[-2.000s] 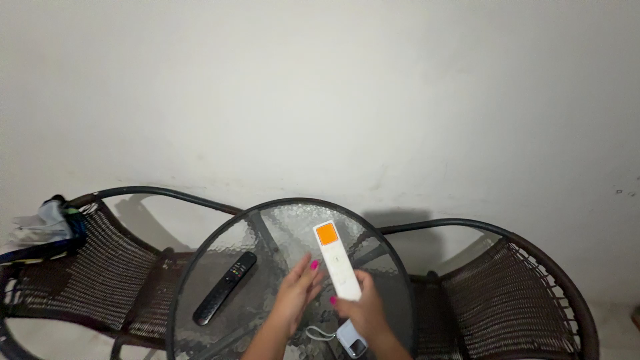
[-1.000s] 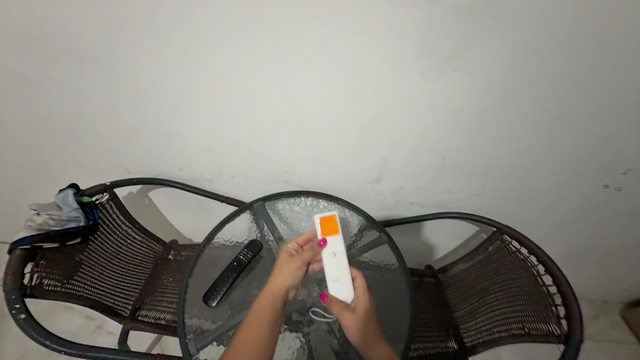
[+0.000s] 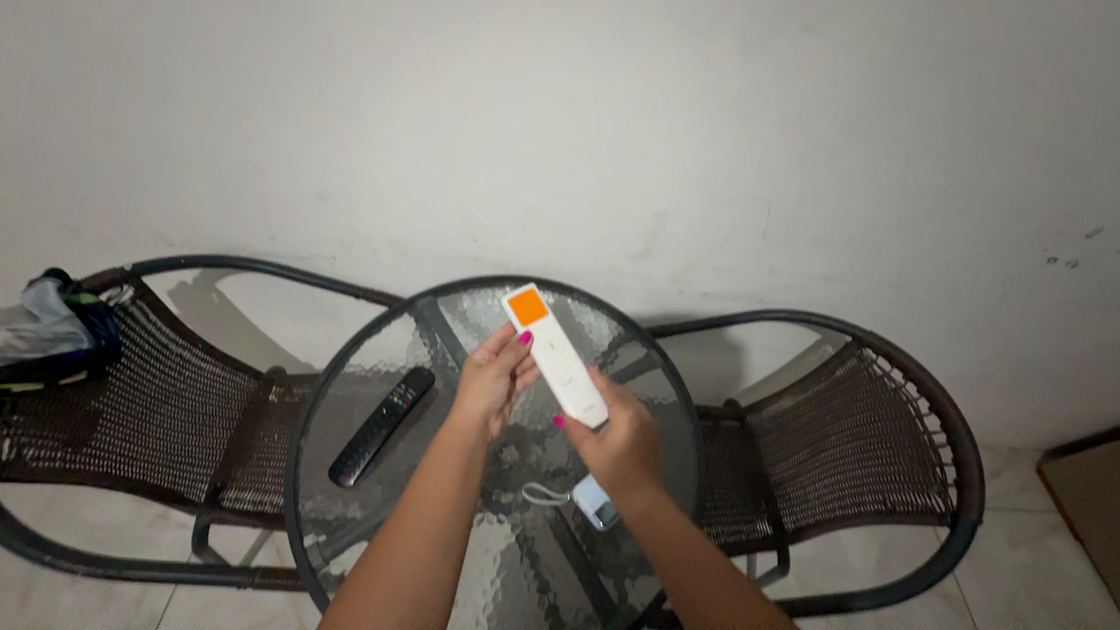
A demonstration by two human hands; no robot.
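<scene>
A slim white device with an orange square near its far end (image 3: 560, 363), perhaps a remote control, is held tilted above the round glass table (image 3: 477, 284). My left hand (image 3: 497, 381) pinches its upper left edge, thumb on top. Around its lower end my right hand (image 3: 619, 433) is closed. Left of my hands a black remote control (image 3: 381, 427) lies diagonally on the glass. Under my right wrist is a small pale blue device (image 3: 595, 500) with a wrist loop (image 3: 544, 495), partly hidden by the forearm.
Woven dark chairs stand on the left (image 3: 166, 411) and right (image 3: 840, 446) of the table, against a pale wall (image 3: 560, 140). Cloth or bags (image 3: 52, 332) rest on the left chair. A brown flat-sided object (image 3: 1085, 499) stands on the tiled floor at far right.
My left hand, apart from the white device two seconds ago, now grips its edge. The white device leans further to the left than one second ago.
</scene>
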